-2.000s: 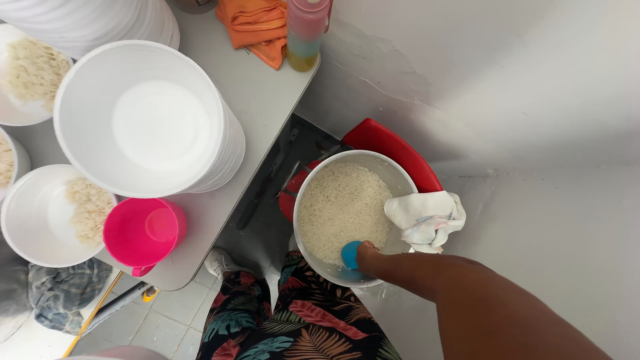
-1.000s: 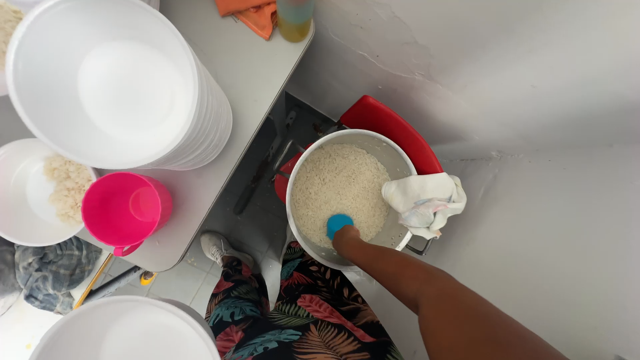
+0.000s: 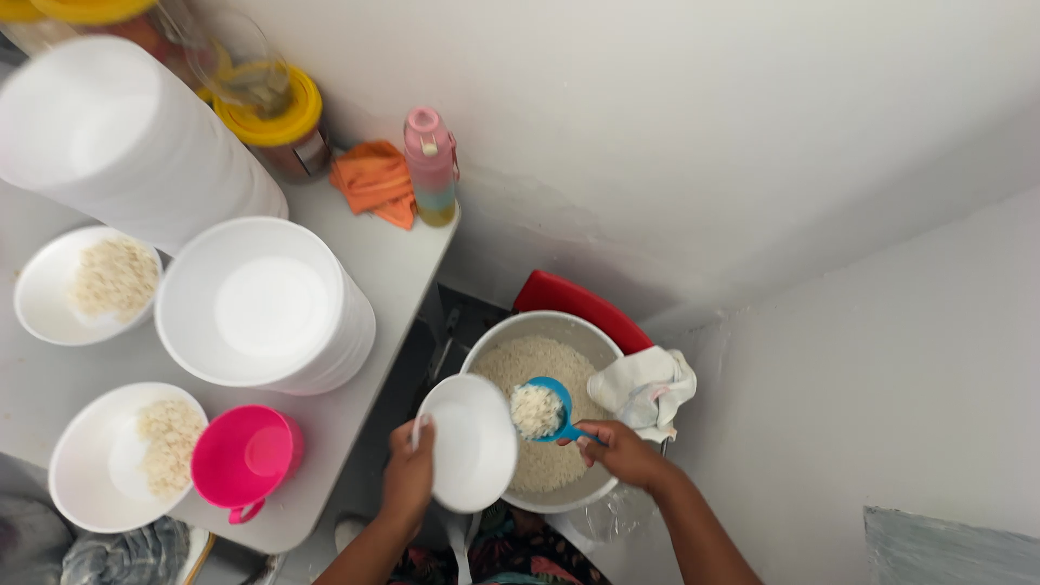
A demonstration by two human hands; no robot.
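Note:
My right hand (image 3: pixel 613 451) grips the handle of a blue scoop (image 3: pixel 561 392) heaped with cooked rice (image 3: pixel 535 411). The scoop is over a large metal pot (image 3: pixel 603 325) of rice, beside the rim of an empty white bowl (image 3: pixel 471 447). That bowl is in my left hand (image 3: pixel 412 467), thumb over its rim, tilted and partly over the pot. A white cloth (image 3: pixel 646 390) hangs on the pot's right edge. On the table, two white bowls, one upper (image 3: pixel 61 301) and one lower (image 3: pixel 93 455), hold rice; a pink cup (image 3: pixel 240 455) overlaps the lower one.
Two stacks of white bowls, a nearer one (image 3: pixel 345 333) and a farther one (image 3: pixel 187 162), stand on the grey table (image 3: pixel 390 268). An orange cloth (image 3: pixel 374 179), a bottle (image 3: pixel 431 171) and a yellow-lidded jar (image 3: pixel 280 122) are by the wall. A red chair (image 3: pixel 577 301) is behind the pot.
My left hand has come into view holding a white bowl. The blue scoop, earlier down in the pot's rice, is now raised and full. The view has shifted and shows more of the table and wall.

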